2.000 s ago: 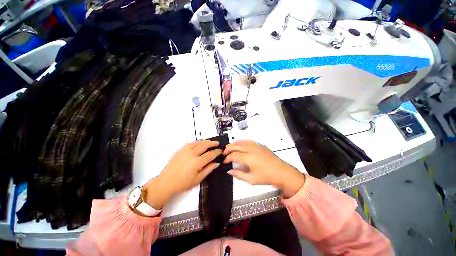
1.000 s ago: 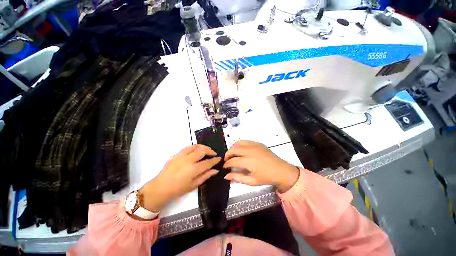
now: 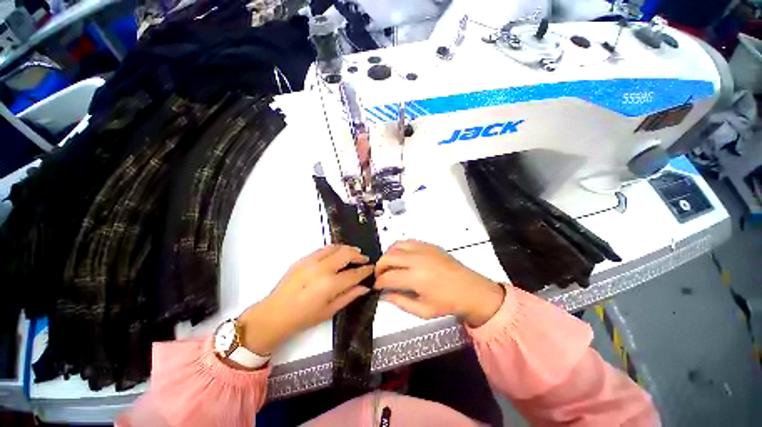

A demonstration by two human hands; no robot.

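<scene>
A narrow dark plaid strip (image 3: 354,334) runs from the presser foot (image 3: 364,205) toward me and hangs over the table's front edge. Its far end shows left of and beyond the foot. My left hand (image 3: 313,288) holds the strip's left side and my right hand (image 3: 426,279) holds its right edge, fingertips nearly meeting below the foot. The white sewing machine (image 3: 576,117) with a blue stripe stands over the work. The needle tip is too small to make out.
A large fanned pile of plaid strips (image 3: 125,225) lies on the left, with a dark cloth heap (image 3: 217,58) behind it. A smaller strip pile (image 3: 539,233) lies under the machine arm at right. A control panel (image 3: 681,196) is at far right. The ruler-marked edge (image 3: 426,342) runs in front.
The strip's far end has moved away from me, past the left side of the foot. Its near part looks narrower, with more check showing. Both hands stay in nearly the same place.
</scene>
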